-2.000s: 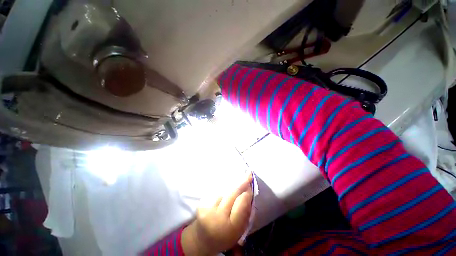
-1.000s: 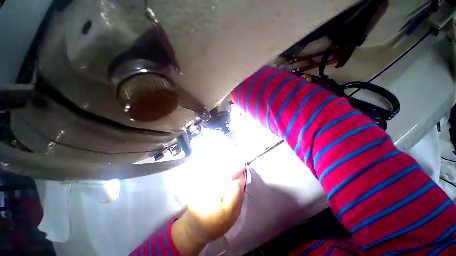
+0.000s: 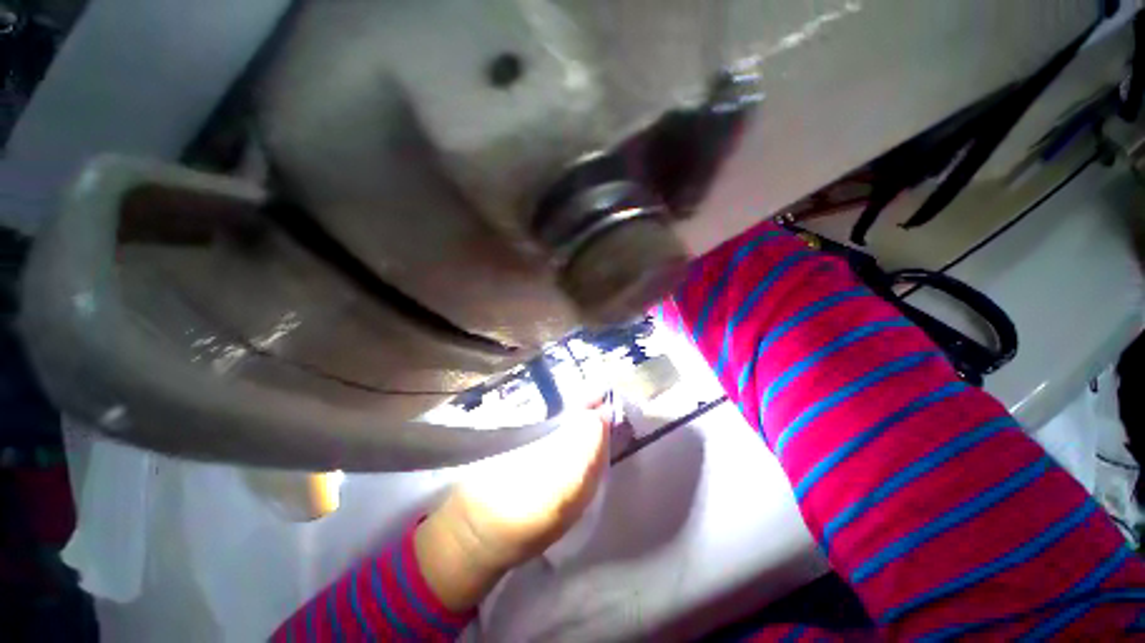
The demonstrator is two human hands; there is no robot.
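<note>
The cream-grey sewing machine head [image 3: 427,251] fills the upper left, with its round brown knob [image 3: 624,270] facing me. The metal parts at the presser foot [image 3: 546,383] sit in strong glare. My left hand [image 3: 534,490] lies on the white fabric [image 3: 653,528] just in front of these parts, with its fingertips at a thin dark and white edge; glare hides the exact grip. My right hand is hidden behind the machine head; only its striped sleeve shows, reaching in from the lower right.
Black shears [image 3: 961,314] lie to the right, partly behind the right sleeve, one loop handle showing. The lamp [image 3: 301,492] is below the machine head at the left. A white fabric strip [image 3: 111,515] hangs at the far left.
The machine head looks larger and further right as the view has shifted closer. My left hand has moved up towards the presser foot. The right sleeve still reaches behind the head.
</note>
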